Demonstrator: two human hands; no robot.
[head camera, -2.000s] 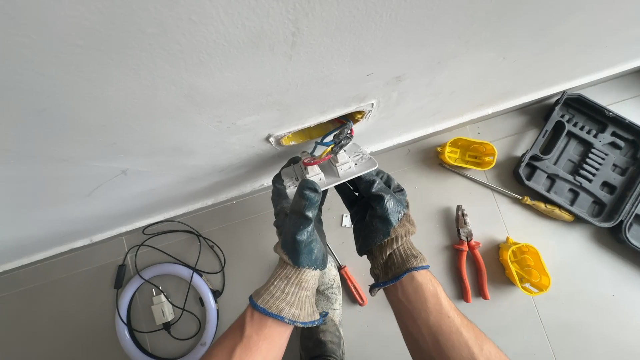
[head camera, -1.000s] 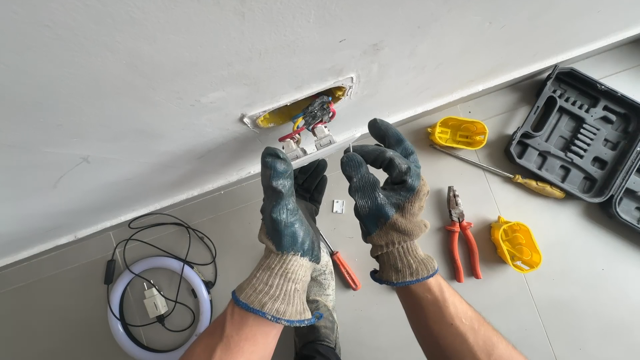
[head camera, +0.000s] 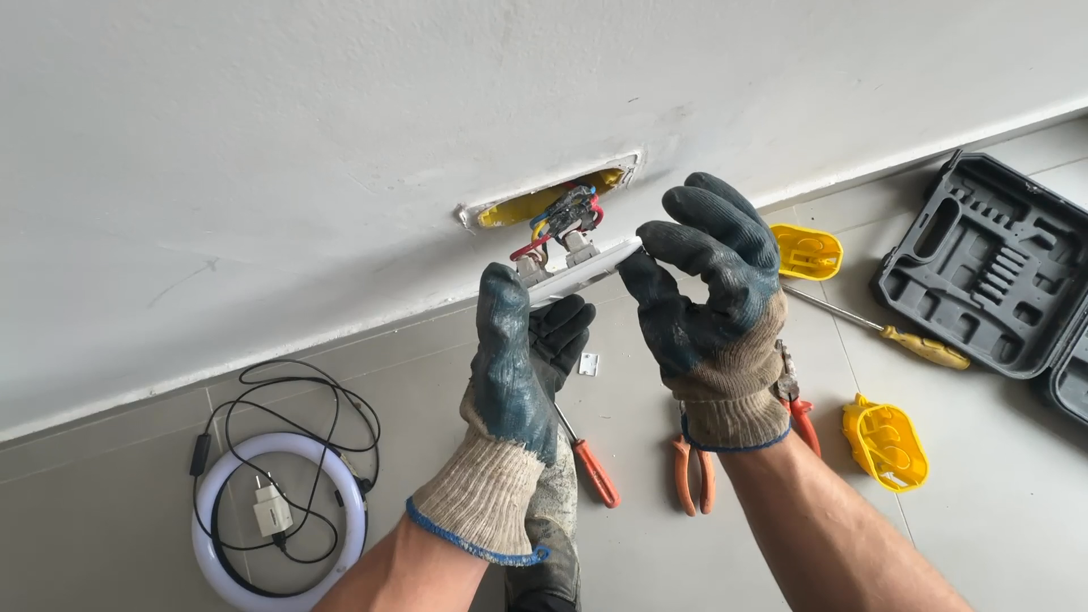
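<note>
My left hand (head camera: 523, 365), in a knit glove with a dark rubber coating, holds the left end of a white outlet faceplate (head camera: 582, 274) between thumb and fingers. My right hand (head camera: 710, 297), gloved alike, pinches the plate's right end with thumb and index finger, the other fingers raised. Grey-white socket modules (head camera: 580, 246) sit on the plate's back. Red, blue and yellow wires and a clump of black electrical tape (head camera: 571, 211) run from them into the yellow wall box (head camera: 518, 206), set in a rough-edged opening in the white wall.
On the tiled floor lie an orange-handled screwdriver (head camera: 597, 473), two pairs of pliers (head camera: 695, 476) (head camera: 799, 408), a yellow-handled screwdriver (head camera: 922, 347), two yellow junction boxes (head camera: 807, 252) (head camera: 886, 444), an open black tool case (head camera: 994, 263), a small white piece (head camera: 588, 364) and a ring light (head camera: 212, 518) with its cable.
My right hand, apart from the plate one second ago, now grips its right end. Two seconds ago both hands were at the plate.
</note>
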